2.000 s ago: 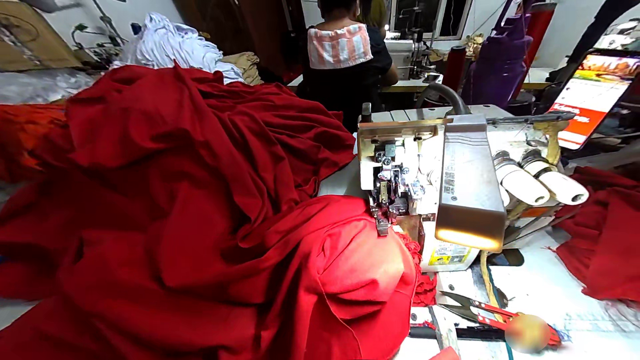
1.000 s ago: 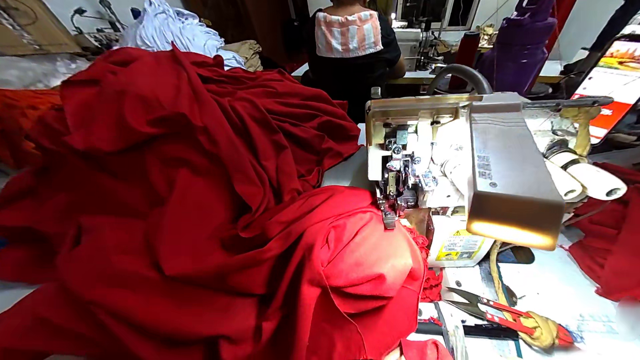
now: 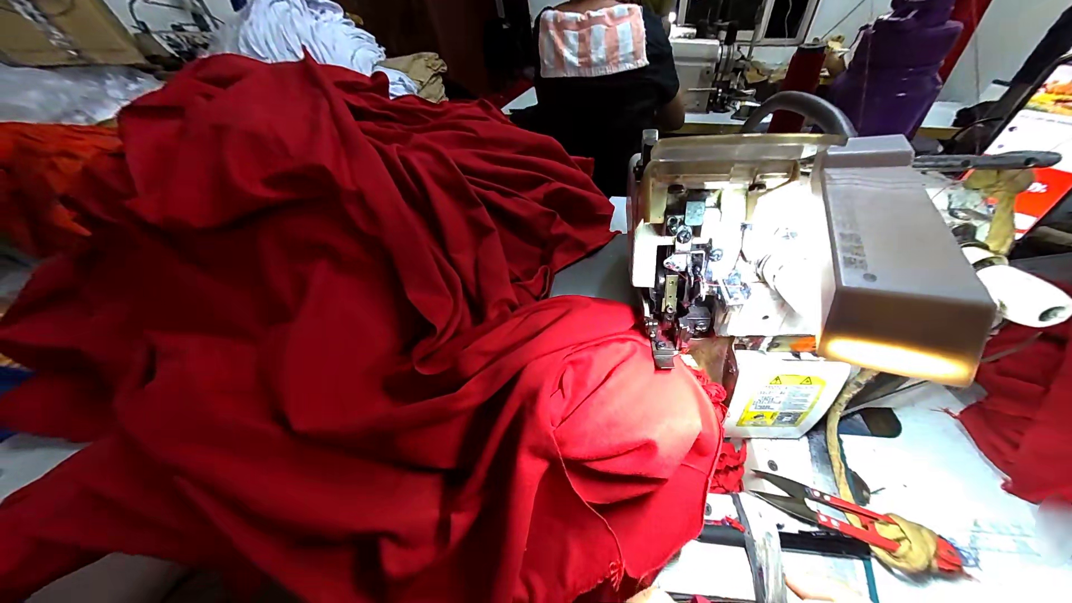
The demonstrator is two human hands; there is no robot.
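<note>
Red cloth (image 3: pixel 335 335) lies in a large heap, its front fold bulging beside the presser foot (image 3: pixel 663 347) of an overlock sewing machine (image 3: pixel 720 243). A seam line runs down the fold, and gathered red fabric (image 3: pixel 727 465) lies under the machine's front. Thread snips (image 3: pixel 825 511) with red handles and dark, parted blades rest at the lower right, near a tan cloth wrapping. At the bottom edge, small skin-coloured slivers show beside the cloth and a grey strip; they look like parts of my right hand (image 3: pixel 808 589), its grip hidden. My left hand cannot be seen.
A lamp (image 3: pixel 909 276) juts out over the machine's right side, with white thread cones (image 3: pixel 1023 293) beyond. More red cloth (image 3: pixel 1026 394) lies at right. A person (image 3: pixel 599 92) sits ahead near another sewing machine (image 3: pixel 699 71). White cloth (image 3: pixel 297 38) is piled behind the heap.
The view has shifted so the machine appears nearer. A small red piece seen at the bottom edge earlier is largely out of sight. The snips and main cloth heap show no plain move.
</note>
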